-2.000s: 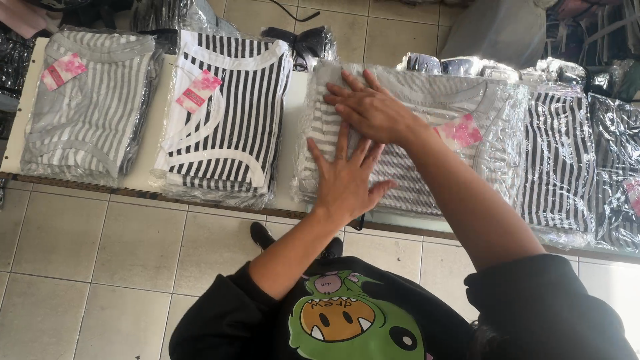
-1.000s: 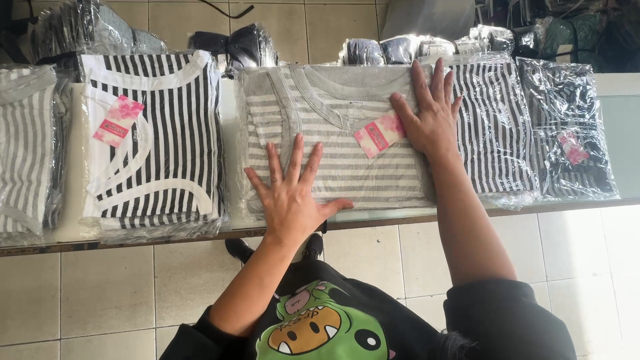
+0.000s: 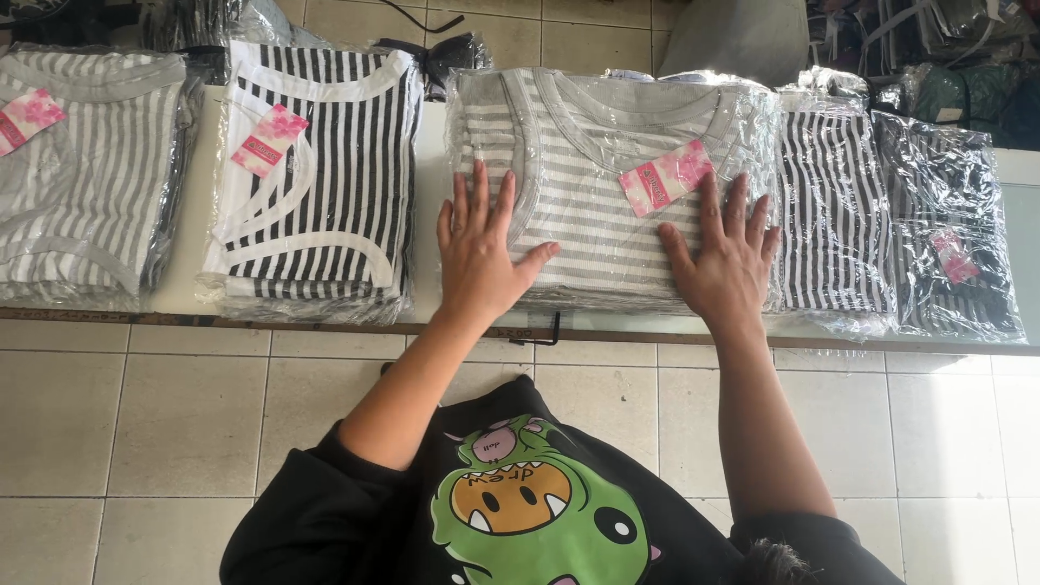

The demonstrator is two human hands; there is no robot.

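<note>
A stack of plastic-bagged grey-and-white striped garments (image 3: 601, 244) lies in front of me, with a pink tag (image 3: 665, 177) on its top piece. My left hand (image 3: 485, 248) rests flat on the stack's left side, fingers spread. On the right side lies my right hand (image 3: 725, 252), also flat with fingers apart, its fingertips by the tag's lower right corner. To the left is a bagged stack of black-and-white striped tops (image 3: 341, 179). Against the right side of the middle stack sits another bagged black-and-white striped stack (image 3: 837, 211).
A grey striped stack (image 3: 106, 179) is at the far left, and a dark bagged stack (image 3: 946, 244) at the far right. All lie on a long pale table (image 3: 435, 203). More bagged goods (image 3: 967, 89) are behind it. A black metal hook (image 3: 556, 329) shows at the near edge.
My right hand was over my left hand in the earliest frame; it has since moved to the stack's right side. Both hands now lie apart on the bag.
</note>
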